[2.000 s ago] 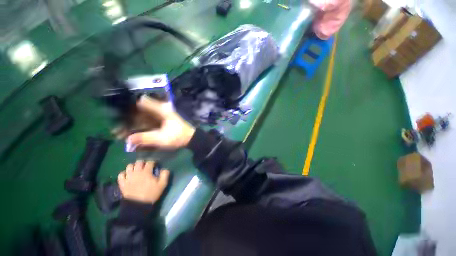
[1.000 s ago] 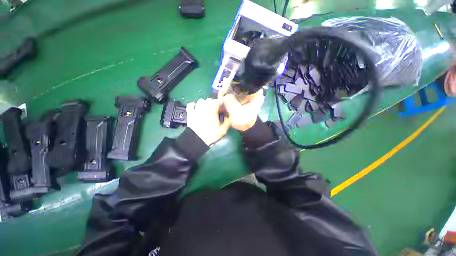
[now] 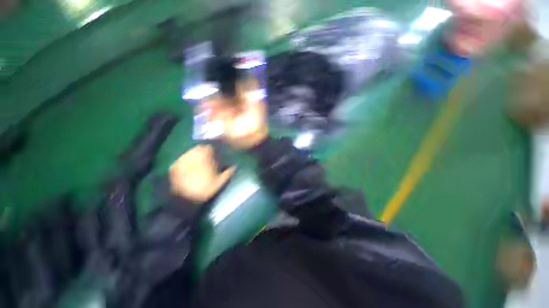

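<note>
The picture is strongly blurred. My right hand (image 3: pixel 244 120) is at the front of the white-and-silver screw feeder (image 3: pixel 209 127), around the lower part of a dark upright shape that looks like the electric screwdriver (image 3: pixel 224 73). My left hand (image 3: pixel 197 173) is just below and left of it, over the green worktop, with its thumb apart; whether it holds anything cannot be told. A black handle housing (image 3: pixel 149 137) lies to the left of my hands.
Small black parts (image 3: pixel 307 81) lie in a heap right of the feeder, beside the clear plastic bag (image 3: pixel 367 45). More dark housings (image 3: pixel 57 240) lie at lower left. A blue stool (image 3: pixel 441 73), a yellow floor line (image 3: pixel 421 159) and brown boxes (image 3: pixel 530 93) are at right.
The view has swung, so the bench appears tilted. My hands were together below the feeder; now they are apart, the right at the feeder and the left nearer me.
</note>
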